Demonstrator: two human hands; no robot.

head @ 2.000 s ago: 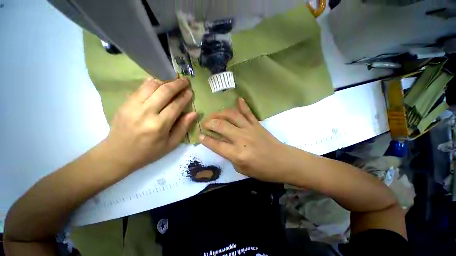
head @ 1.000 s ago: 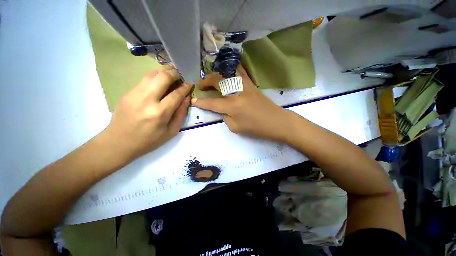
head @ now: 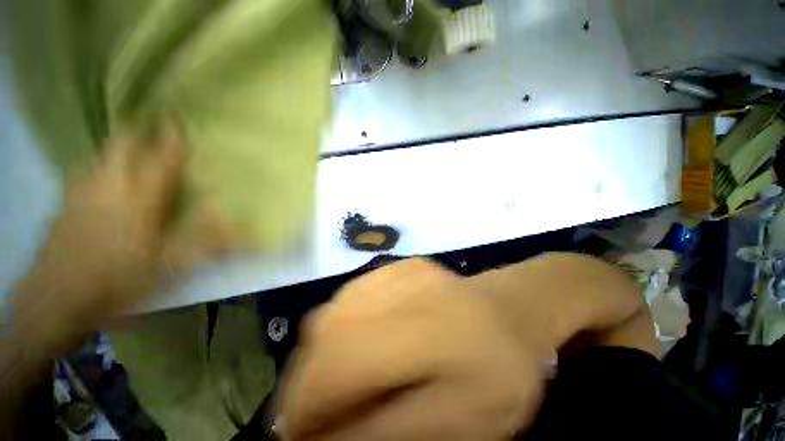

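Note:
The olive-green garment panel is at the upper left, blurred and lifted, with folds. My left hand is blurred at its lower left part, with fingers against the cloth, gripping it. My right hand is large and blurred at the bottom centre, near my body; its fingers are hidden, so its hold cannot be told. The ribbed white knob and part of the sewing machine's metal fittings show at the top, without cloth under the knob.
A worn, dark-edged hole marks the white table near its front edge. A yellow-orange box with green strips stands at right. More green cloth hangs at lower left. Pale cloth heaps lie below right.
The panel has come out from under the machine head and moved left with my left hand. My right hand has left the needle area and come back towards my body. The view has shifted.

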